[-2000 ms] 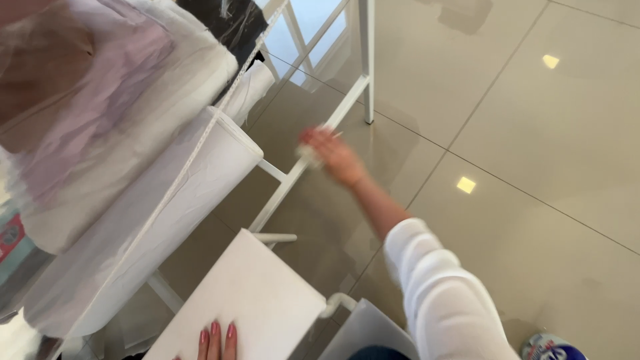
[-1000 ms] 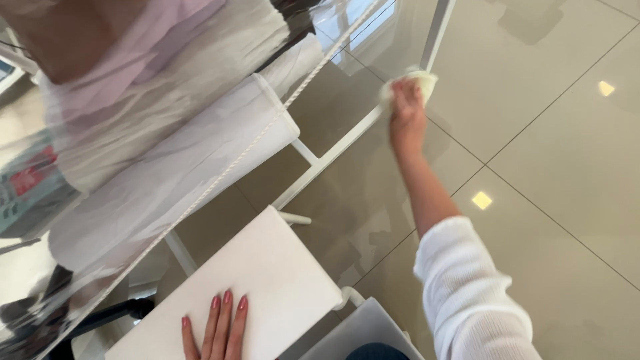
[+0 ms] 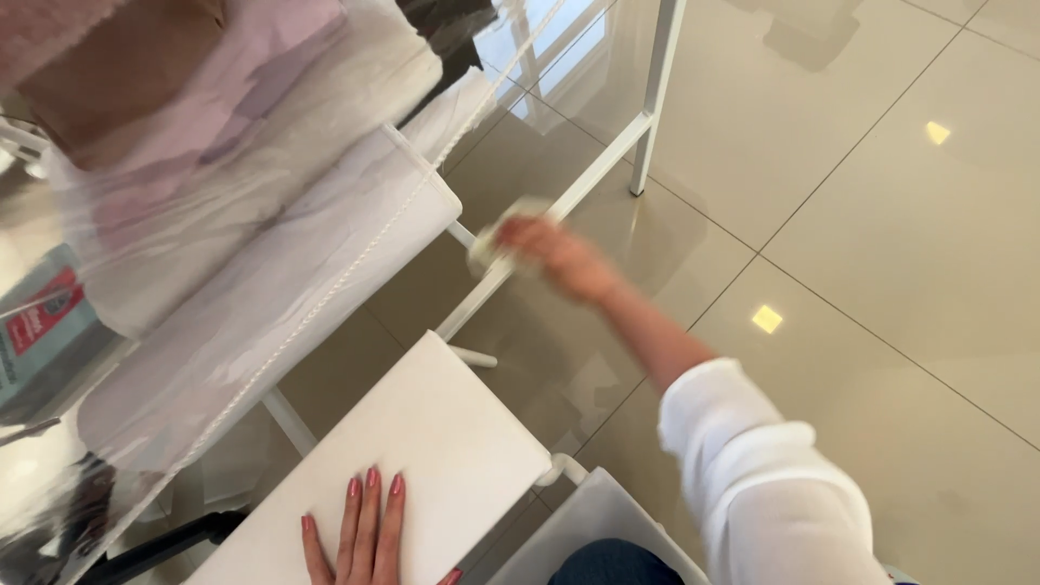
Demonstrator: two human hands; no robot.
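Observation:
My right hand (image 3: 561, 252), blurred by motion, is closed on a pale cloth (image 3: 491, 248) that touches the white metal bar (image 3: 601, 166) of a frame. My left hand (image 3: 366, 540) lies flat, palm down and fingers apart, on a white padded board (image 3: 406, 439) at the bottom centre. Its lower part is cut off by the frame edge. Up and left of that board, a roll of white material (image 3: 284, 268) lies behind a clear plastic sheet with a corded edge (image 3: 325, 296).
Folded pink and cream fabrics (image 3: 309, 97) are at the upper left, beside a grey package with a red label (image 3: 49, 317). A white frame leg (image 3: 662, 89) stands on the tiled floor (image 3: 877, 325). A grey-white surface (image 3: 569, 520) is beside my knee (image 3: 613, 565).
My right hand has gone back down along the bar with the cloth, from nearer the upright leg a second ago. My left hand stays on the white board.

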